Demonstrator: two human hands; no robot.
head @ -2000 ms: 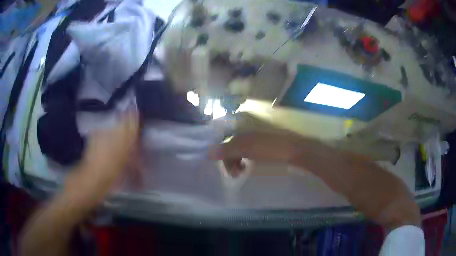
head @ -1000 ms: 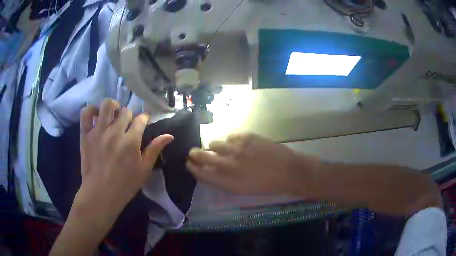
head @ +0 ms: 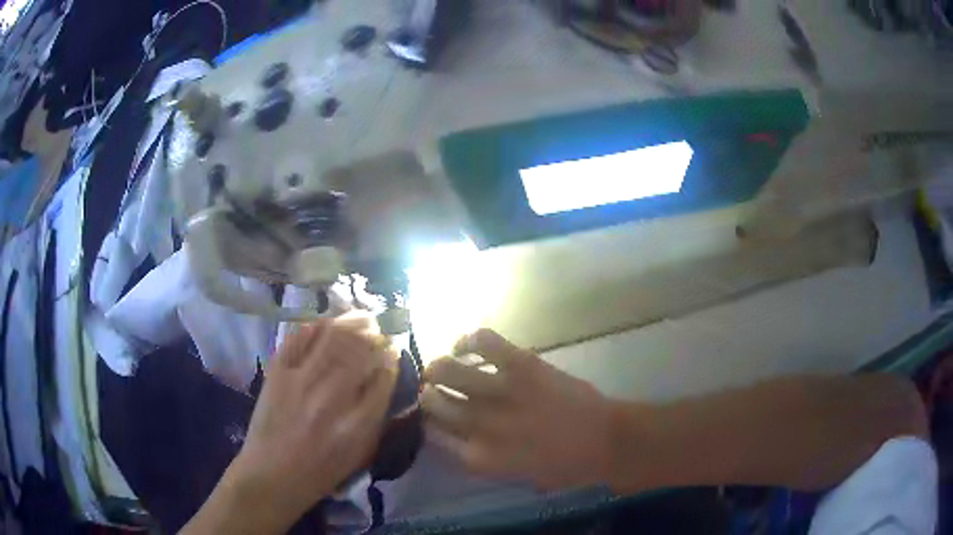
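The dark and white garment [head: 167,428] lies on the machine bed, dark cloth at the left and under my hands, pale panels [head: 152,313] bunched behind. My left hand [head: 329,402] presses on the cloth just in front of the presser foot, fingers together. My right hand [head: 502,413] is at the right edge of the dark cloth, fingers bent, fingertips touching or close to it; whether it pinches the cloth is not clear. The needle area of the sewing machine [head: 319,266] is just beyond my left fingertips, partly hidden in glare.
The machine head spans the top, with a lit display [head: 606,178] in a teal frame. A white cord [head: 199,8] loops at the top left. Layered white and dark pieces [head: 63,345] lie at the far left. The table's edge runs along the bottom right.
The view has shifted. My left hand has moved in towards the needle, its spread fingers now together over the dark cloth. My right hand stays at the cloth's right edge, close to my left.
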